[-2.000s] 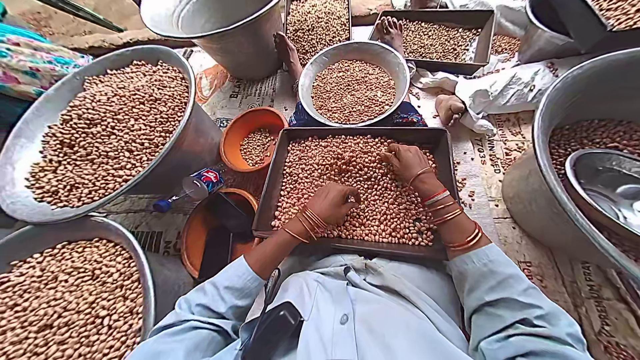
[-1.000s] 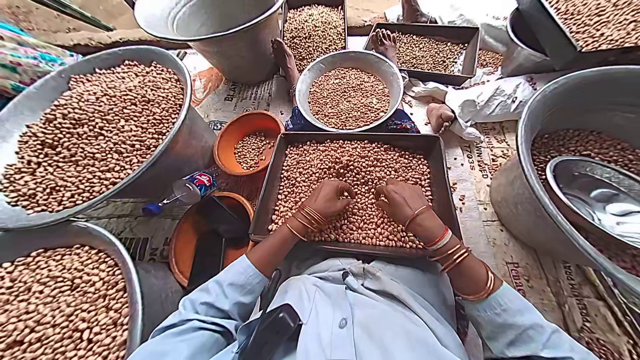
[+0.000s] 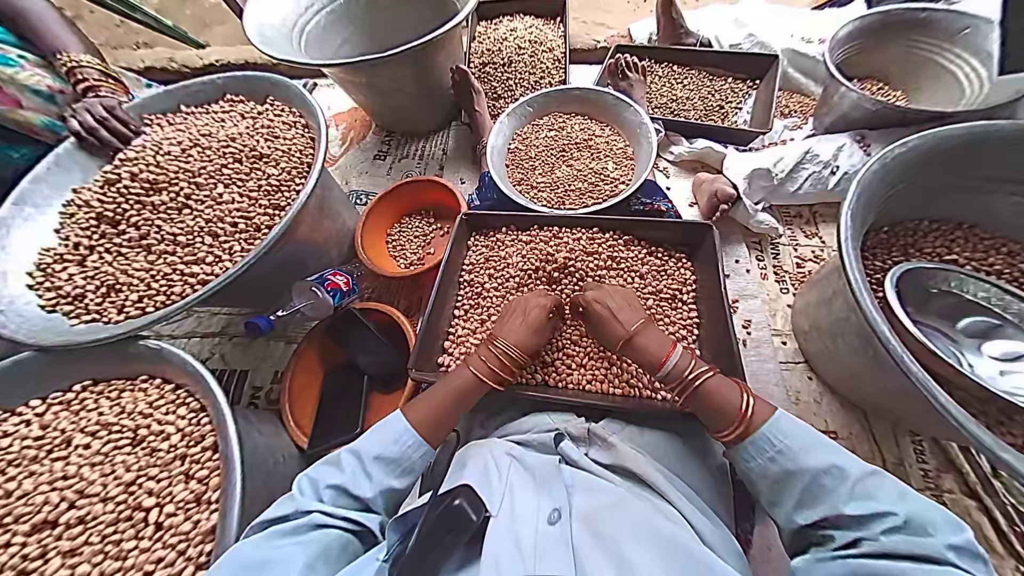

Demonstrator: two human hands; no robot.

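Note:
A dark rectangular metal tray (image 3: 724, 320) lies across my lap, filled with reddish-brown nuts or seeds (image 3: 592, 248). Both my hands rest low over the heap, close together near its middle. My left hand (image 3: 528, 324) has its fingers curled down at the nuts, thin bangles on the wrist. My right hand (image 3: 612, 316), also with bangles, bends its fingers inward just beside it. The fingertips of both are hidden, so whether they pinch any nuts cannot be seen. Beyond the tray's far edge sits a round metal bowl (image 3: 652, 152) of smaller-looking brown nuts.
Large metal tubs of nuts stand at left (image 3: 320, 160), lower left (image 3: 228, 448) and right (image 3: 852, 264). Left of the tray are an orange bowl (image 3: 372, 232), a plastic bottle (image 3: 320, 294) and an orange basin (image 3: 300, 384) holding dark objects. A person's hand (image 3: 102, 124) touches the left tub.
My right hand has moved left and down from the tray's upper right, toward my left hand. Another person's hand has come into view at the left tub. The view has shifted slightly.

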